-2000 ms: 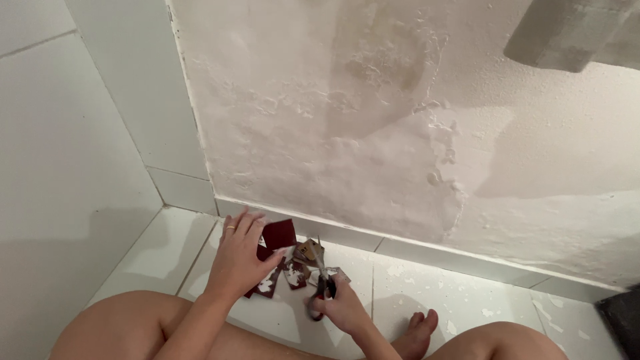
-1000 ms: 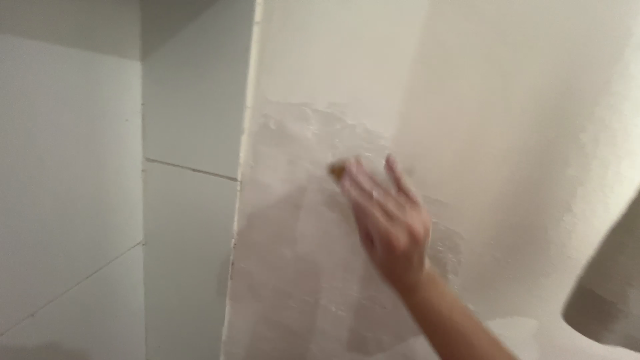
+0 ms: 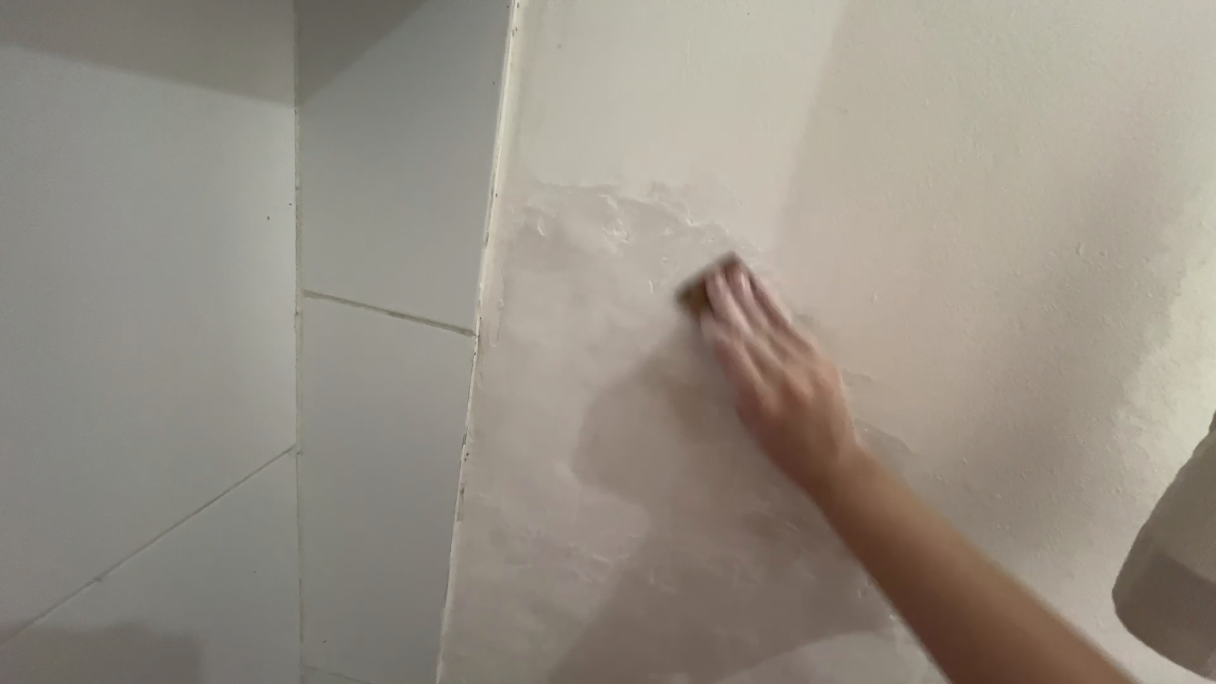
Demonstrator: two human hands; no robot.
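Observation:
My right hand (image 3: 774, 366) reaches in from the lower right, its fingers pressing a small brown piece of sandpaper (image 3: 698, 290) flat on the plastered wall (image 3: 608, 380). Motion blurs the fingers and the sheet's edges. Rough, peeling patches of plaster run above and to the left of the fingertips, and again below the wrist. The hand and forearm cast a shadow on the wall beneath them. My left hand is out of view.
White wall tiles (image 3: 389, 190) with grout lines stand on the left, meeting the plaster along a raw vertical edge (image 3: 484, 256). A pale rounded object (image 3: 1173, 570) juts in at the lower right.
The view has swung up from the floor, where both hands were among dark red sandpaper pieces and scissors, to the wall. Against the wall, my right hand has moved a little lower.

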